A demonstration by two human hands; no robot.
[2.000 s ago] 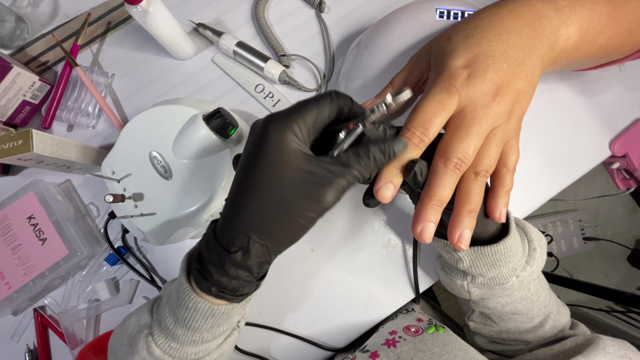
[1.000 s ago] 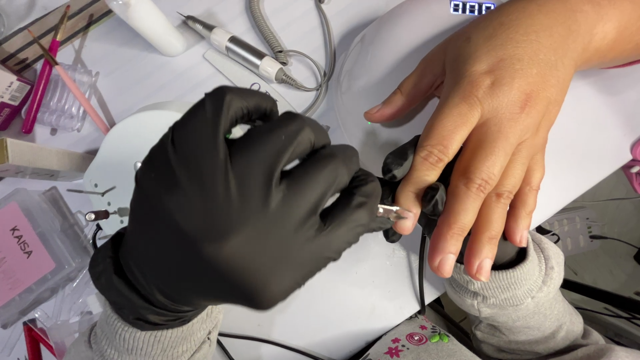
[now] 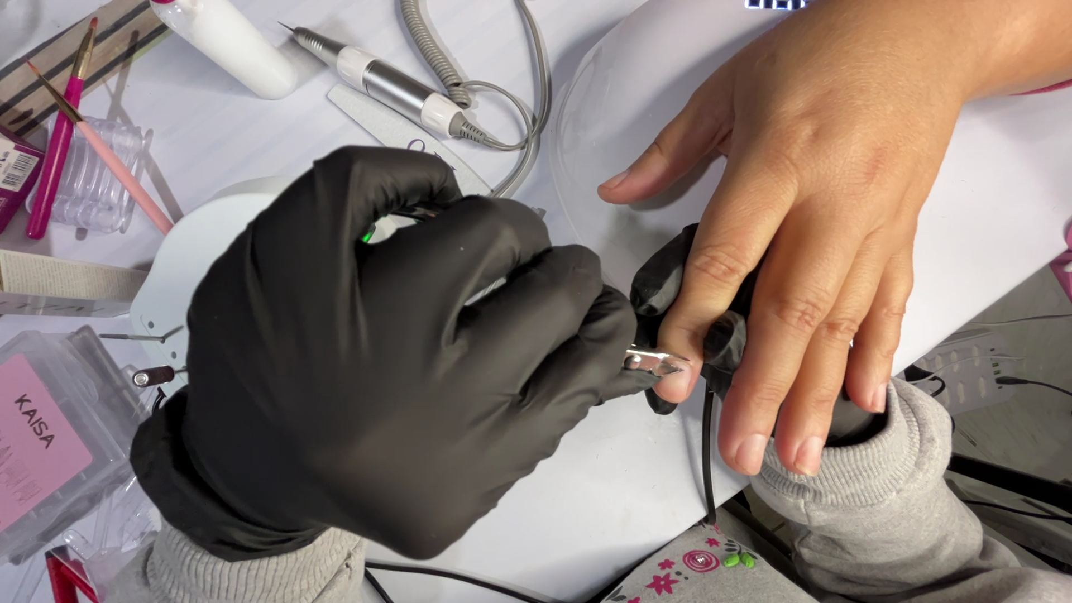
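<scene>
My left hand (image 3: 394, 352), in a black glove, is closed around cuticle nippers (image 3: 656, 361) with metal jaws. The jaw tips touch beside the nail of the other person's index finger (image 3: 699, 310). My right hand (image 3: 722, 342), also black-gloved, lies mostly hidden beneath that person's bare hand (image 3: 837, 167). Its fingertips grip the index finger from both sides. The person's thumb is spread out to the left, and the other fingers hang over my right hand and near its grey cuff. The handles of the nippers are hidden in my left glove.
An electric nail drill handpiece (image 3: 389, 88) with a coiled cord and a nail file (image 3: 368, 117) lie at the top. Brushes (image 3: 63, 159), a white bottle (image 3: 234, 46) and a clear plastic case (image 3: 84, 360) are at the left. A white lamp (image 3: 615, 109) sits under the person's hand.
My left hand has moved down and right from above the person's fingers, bringing the nippers to the index fingertip. The person's thumb now shows, spread to the left.
</scene>
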